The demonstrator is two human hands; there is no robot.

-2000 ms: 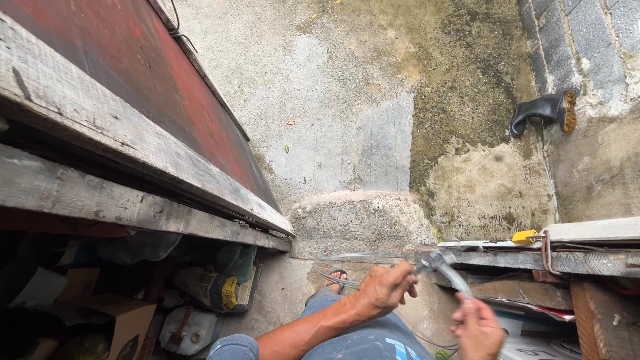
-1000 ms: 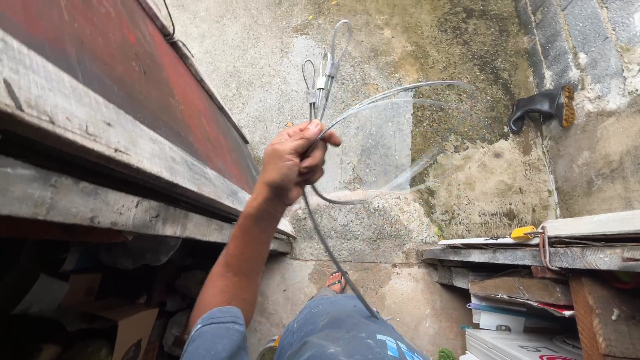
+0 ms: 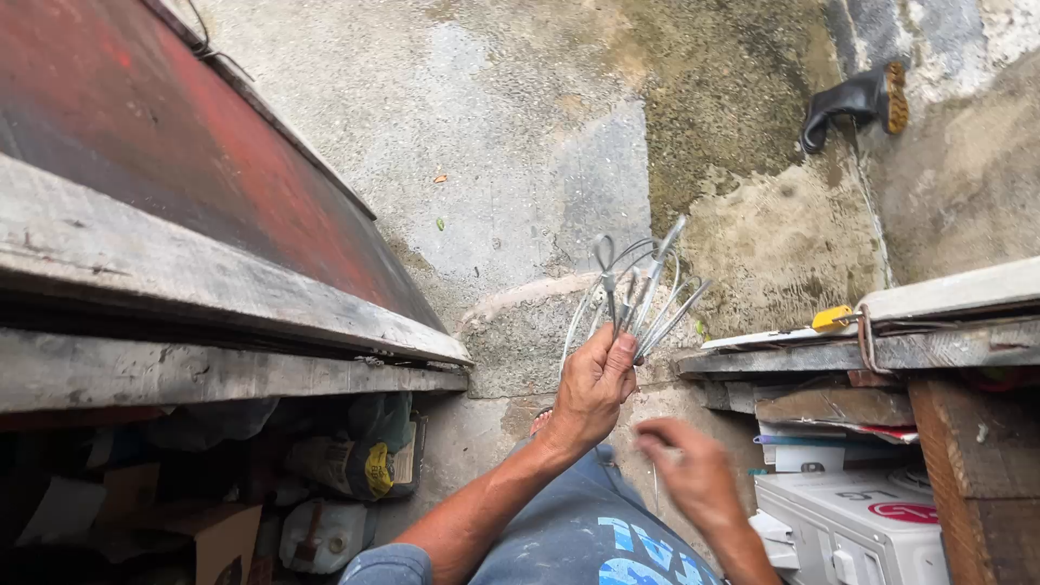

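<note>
My left hand (image 3: 591,388) is closed around a bundle of thin wire cables (image 3: 642,305) in front of my body. Above the fist, several looped ends fan out, at least one with a metal crimp sleeve below its eye. My right hand (image 3: 691,475), blurred, is to the right and lower, apart from the bundle; no object shows in it. Whether its fingers are fully closed is hard to tell.
Weathered wooden boards (image 3: 203,268) and a red panel (image 3: 187,138) run along the left, above dark shelves with a cardboard box (image 3: 215,536). At right are a yellow padlock (image 3: 832,318), a wooden post (image 3: 967,479) and a white appliance (image 3: 845,520). A black rubber boot (image 3: 853,101) lies beyond.
The left hand with the cables has come lower and to the right since one second ago. The long strands now stand gathered in loops. The right hand has come back into view.
</note>
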